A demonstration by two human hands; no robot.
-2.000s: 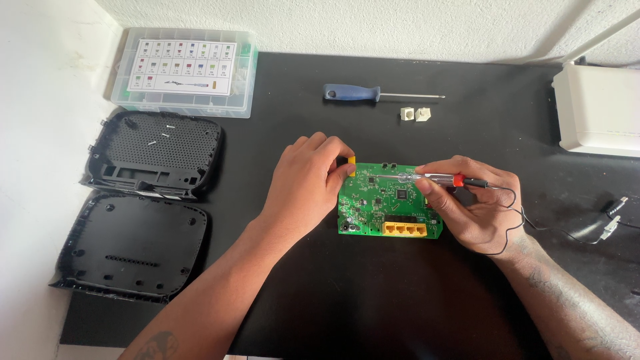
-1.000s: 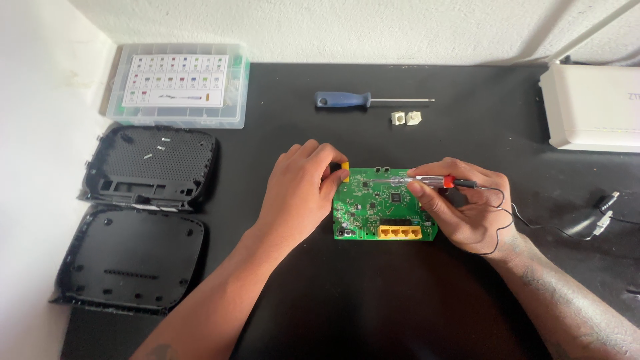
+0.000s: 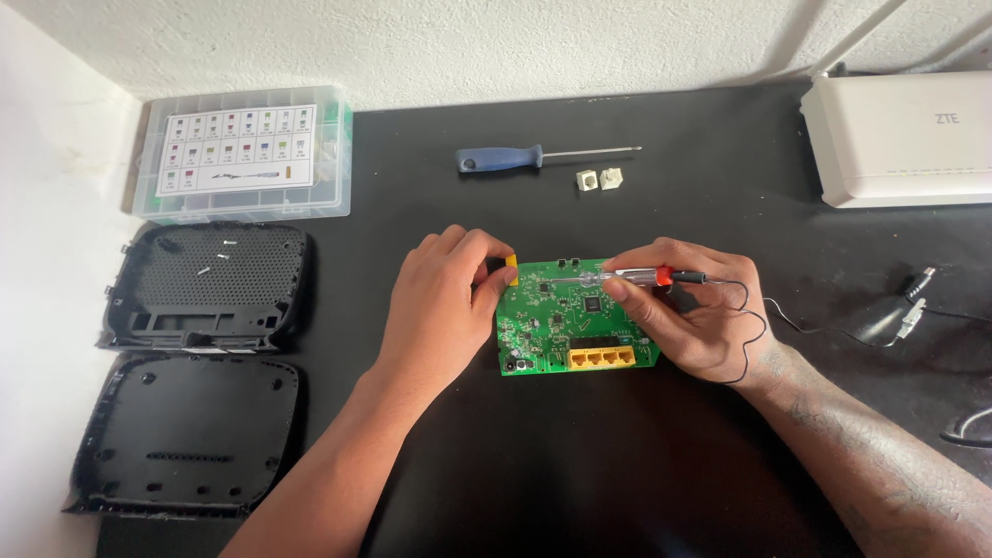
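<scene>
A green circuit board (image 3: pixel 573 318) with a row of yellow Ethernet ports (image 3: pixel 601 357) lies on the black table. At its upper left corner my left hand (image 3: pixel 453 298) pinches a small yellow piece (image 3: pixel 511 270) between thumb and fingers. My right hand (image 3: pixel 682 310) holds a clear-bodied circuit tester probe (image 3: pixel 632 277) with a red collar and a black lead. The probe lies nearly level over the board's upper part, its thin metal tip pointing left near a small chip; whether it touches the board I cannot tell.
Two black plastic housing halves (image 3: pixel 209 291), (image 3: pixel 190 434) lie at left, screws on the upper one. Behind them stands a clear compartment box (image 3: pixel 333 170). A blue-handled screwdriver (image 3: pixel 500 159) and two white connectors (image 3: pixel 587 180) lie behind the board. A white ZTE router (image 3: pixel 914 139) and a cable clip (image 3: pixel 911 319) are at right.
</scene>
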